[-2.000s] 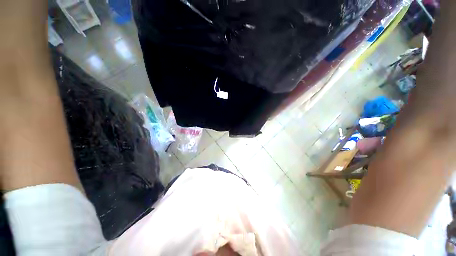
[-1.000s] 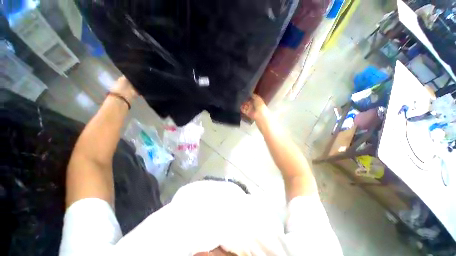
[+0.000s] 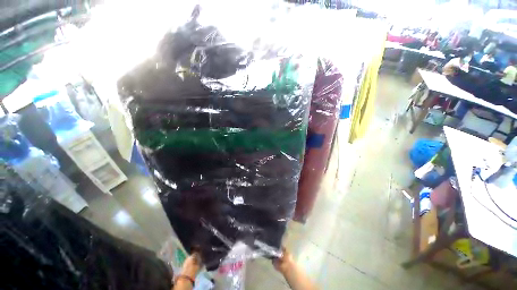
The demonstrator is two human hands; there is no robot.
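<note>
A long dark coat (image 3: 227, 175) hangs in a shiny, wrinkled clear cover in front of me. A green band (image 3: 221, 140) crosses it at mid-height, and a small white tag (image 3: 238, 200) shows lower down. My left hand (image 3: 191, 266) is at the lower left corner of the cover, its fingers on the edge. My right hand (image 3: 283, 263) is at the lower right corner, its fingers on the edge. Both hands are small and near the bottom of the view. The coat's top is lost in glare.
Maroon (image 3: 318, 141) and yellow (image 3: 368, 96) garments hang behind on the right. A dark covered garment (image 3: 68, 243) is at lower left. White stands (image 3: 93, 161) are at left. White-topped tables (image 3: 487, 192) and people are at right. Crumpled plastic (image 3: 233, 271) lies on the floor.
The view has tilted up, showing the coat's full length and the green band. The cover now reaches down over the hem, and both hands are at its lower corners.
</note>
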